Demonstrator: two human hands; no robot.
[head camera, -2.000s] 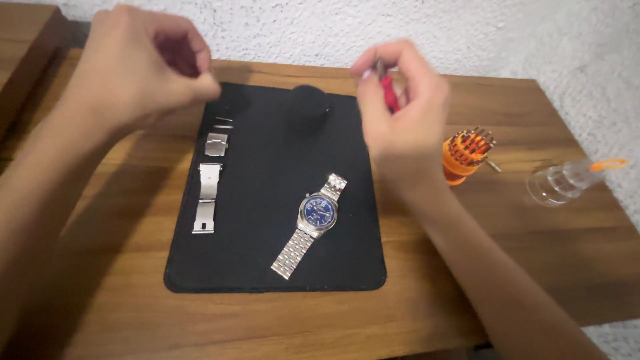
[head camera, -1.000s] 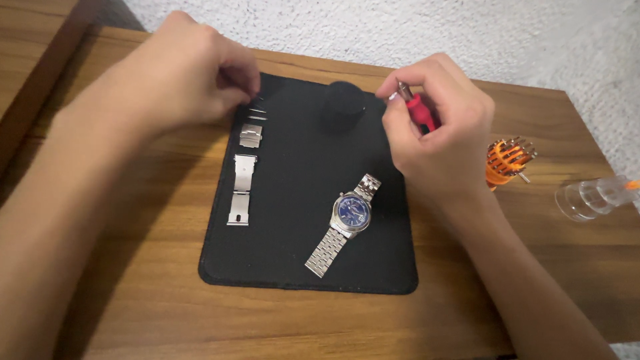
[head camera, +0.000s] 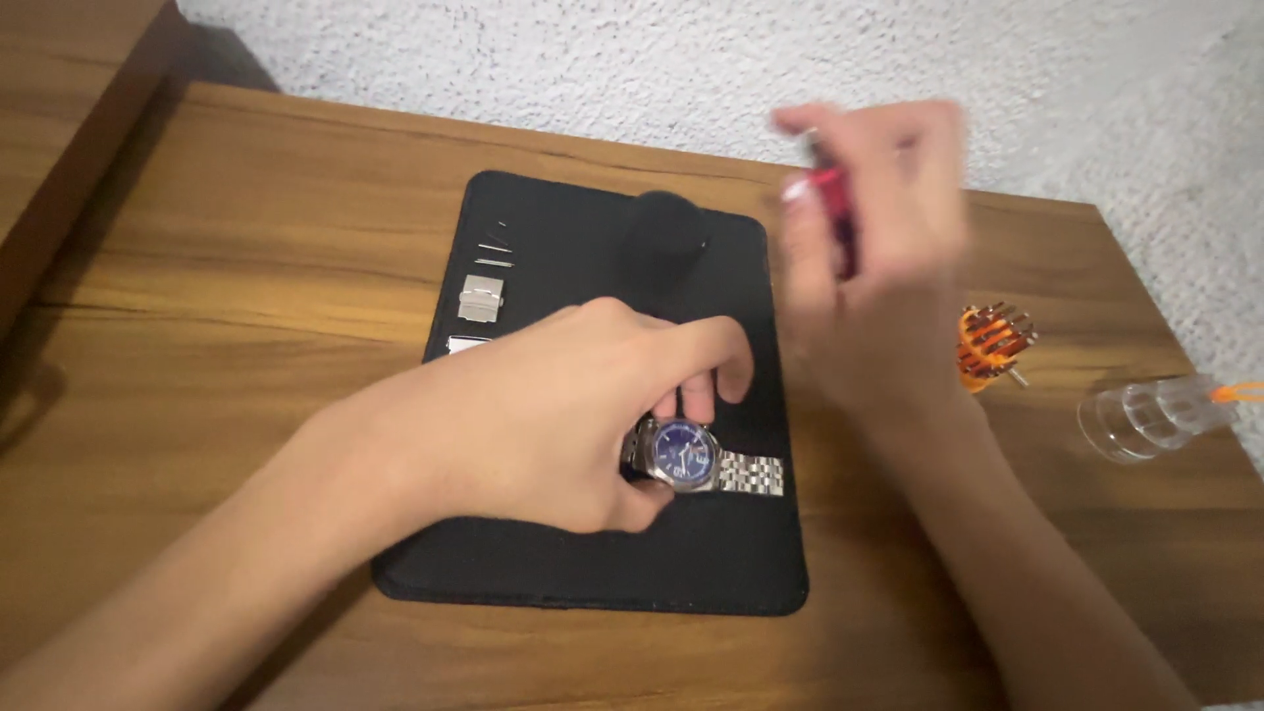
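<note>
My left hand (head camera: 592, 425) is over the black mat (head camera: 592, 573), its fingers and thumb around a blue-dial wristwatch (head camera: 683, 454). One part of the metal bracelet (head camera: 752, 474) points right; the other is hidden under the hand. My right hand (head camera: 879, 217), blurred, is raised beyond the mat's right side and holds a red-handled tool (head camera: 834, 193) with a metal end. Thin metal pins (head camera: 495, 262) lie at the mat's upper left, above a steel clasp piece (head camera: 481, 298). Below that piece, another metal clasp part (head camera: 468, 345) is mostly covered by my left arm.
A round black object (head camera: 664, 222) rests on the mat's upper part. Right of the mat are an orange holder with screwdriver bits (head camera: 992, 346) and a clear plastic container (head camera: 1136, 420). A textured white wall (head camera: 592, 69) borders the wooden table (head camera: 267, 247); a raised wooden edge is at left.
My left hand has moved from the pins at the mat's upper left to the watch and taken hold of it. The watch has turned, its short bracelet end now pointing right. My right hand still holds the red tool.
</note>
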